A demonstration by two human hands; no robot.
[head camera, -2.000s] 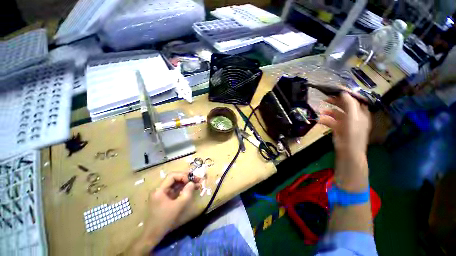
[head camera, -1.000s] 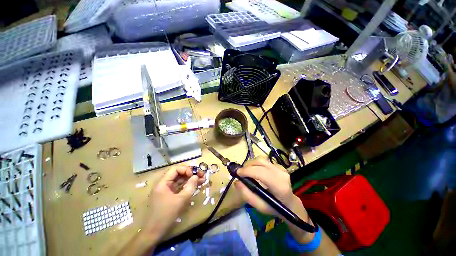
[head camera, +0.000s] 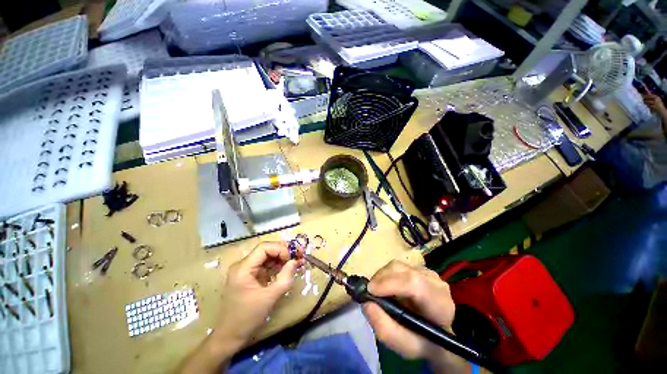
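My left hand [head camera: 257,281] pinches a small dark assembly [head camera: 295,250] with a purple glint between thumb and fingertips above the bench. My right hand [head camera: 411,303] holds the black soldering iron [head camera: 398,313] like a pen. The iron's metal tip points left and is at or very near the assembly; contact cannot be told. Thin metal rings [head camera: 319,241] lie just behind the assembly. Small white pieces lie on the bench below it.
The grey metal stand [head camera: 259,219] holds a white tube [head camera: 281,180]. Behind are a round tub [head camera: 343,181], scissors [head camera: 414,229], fan [head camera: 371,113] and black soldering station [head camera: 457,164]. White trays [head camera: 55,139] and white pads [head camera: 161,311] are left; a red stool [head camera: 530,307] is right. A person sits far right.
My right hand went from beside the station to holding the iron, then brought its tip down to the assembly. My left hand keeps its pinch. The view has shifted slightly.
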